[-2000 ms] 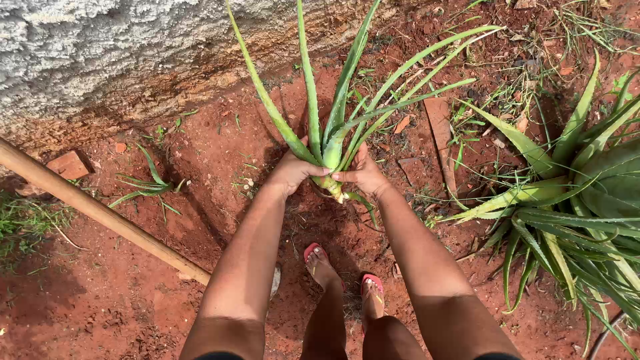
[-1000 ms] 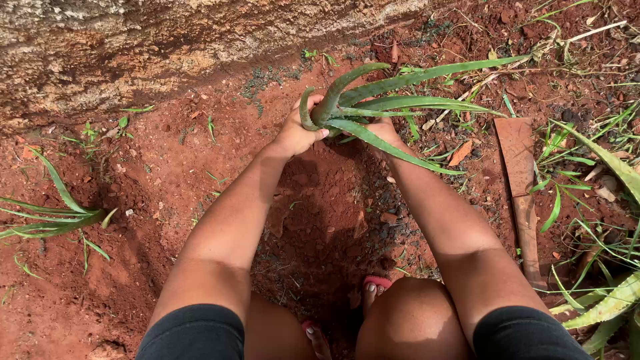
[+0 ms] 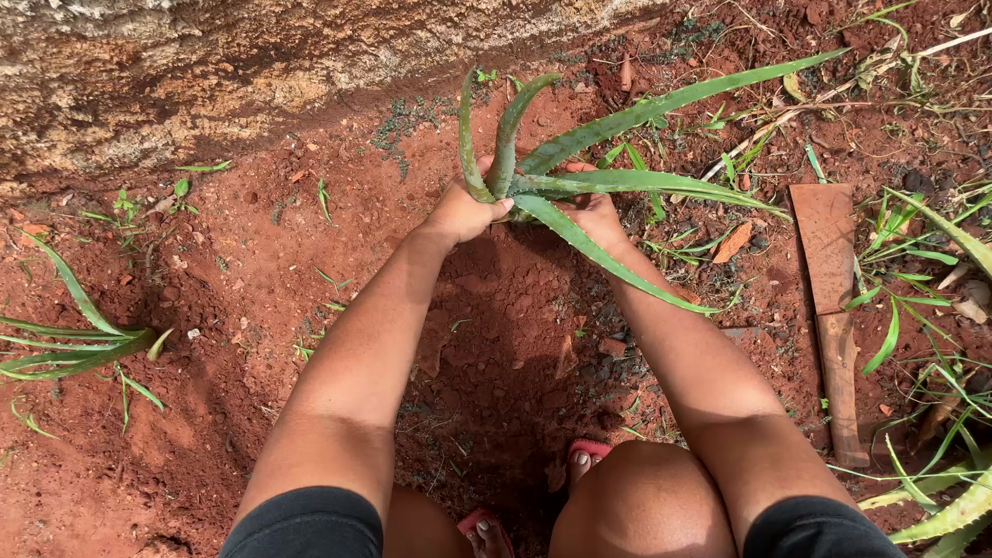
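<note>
An aloe vera plant [image 3: 504, 174] with long, toothed green leaves stands low against the red soil near the wall, its leaves spreading up and to the right. My left hand [image 3: 469, 203] grips the left side of its base, the thumb across the lower leaves. On the other side my right hand [image 3: 590, 213] holds the base, its fingers partly covered by leaves. The hands and foliage hide the roots, and whether they sit in a hole cannot be told. Bare reddish soil [image 3: 504, 310] lies between my forearms.
A rough wall [image 3: 232, 70] runs along the top left. A rusty machete [image 3: 828, 256] with a wooden handle lies at the right, near grass and a larger aloe [image 3: 949, 515]. Another small aloe [image 3: 93, 341] is at the left. My sandalled feet are below.
Two seconds ago I held the aloe up with its pale base showing; it is now low by the soil. I have crouched, and the view is closer to the ground. The wooden pole has left view.
</note>
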